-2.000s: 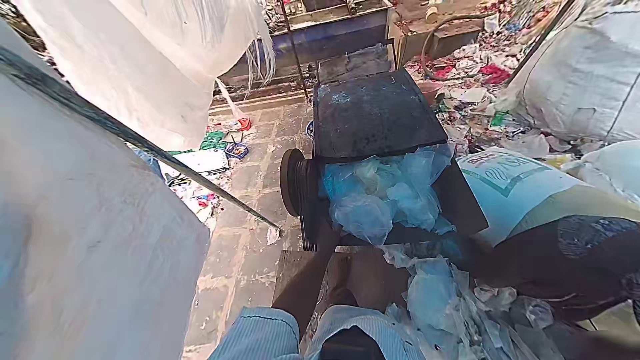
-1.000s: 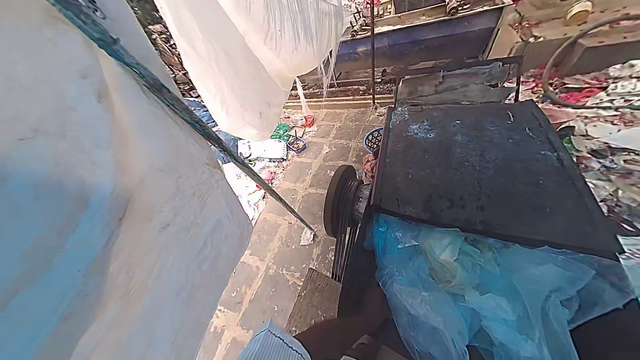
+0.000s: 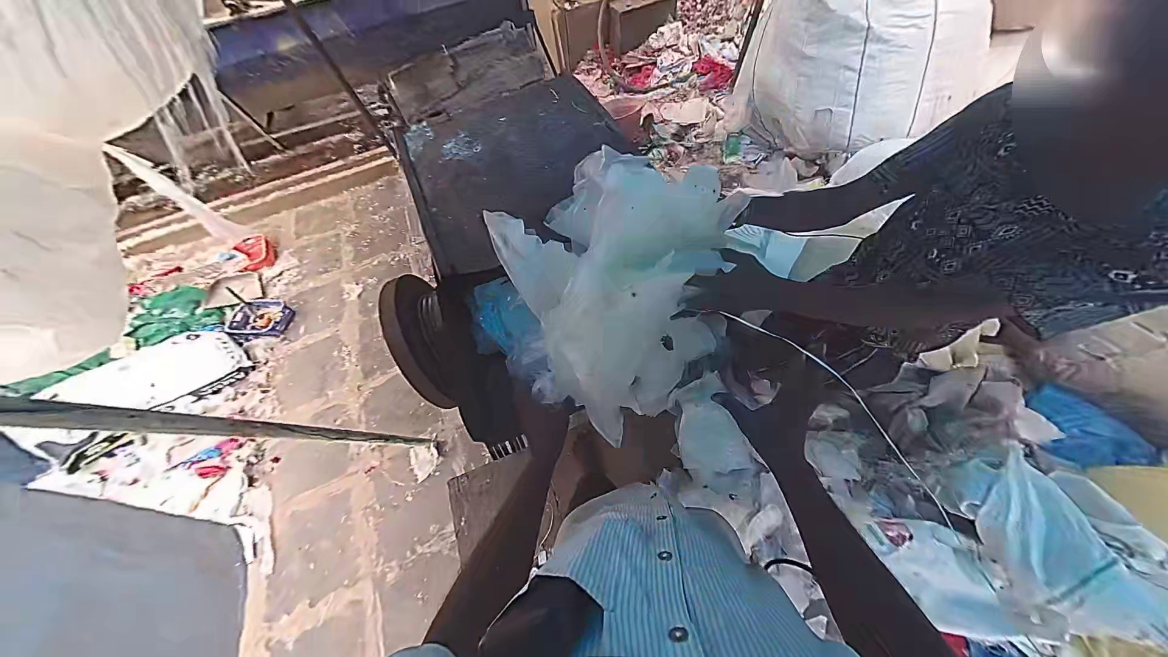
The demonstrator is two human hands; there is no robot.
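Note:
A large bunch of clear and pale plastic film [image 3: 630, 301] lies over the mouth of a dark metal machine [image 3: 511, 155] that has a round wheel [image 3: 411, 342] on its left side. My left hand [image 3: 545, 420] is at the lower left edge of the bunch, by the machine's opening; its fingers are in shadow. My right hand [image 3: 771, 411] is at the lower right, beside loose film, its grip unclear. Another person's two arms reach in from the right to the bunch. Blue film [image 3: 506, 319] shows in the opening.
Heaped plastic film [image 3: 1031, 529] lies to my right, with a thin white strand across it. A big white woven sack [image 3: 839, 73] stands behind. A pole [image 3: 219, 424] slants in from the left over the paved floor [image 3: 338, 511]. Scraps and a small blue tray [image 3: 260, 318] lie at left.
The pale bunch of film is now over the machine's mouth, where blue film lay before. The other person's arms have come in to it. My right arm has come into view.

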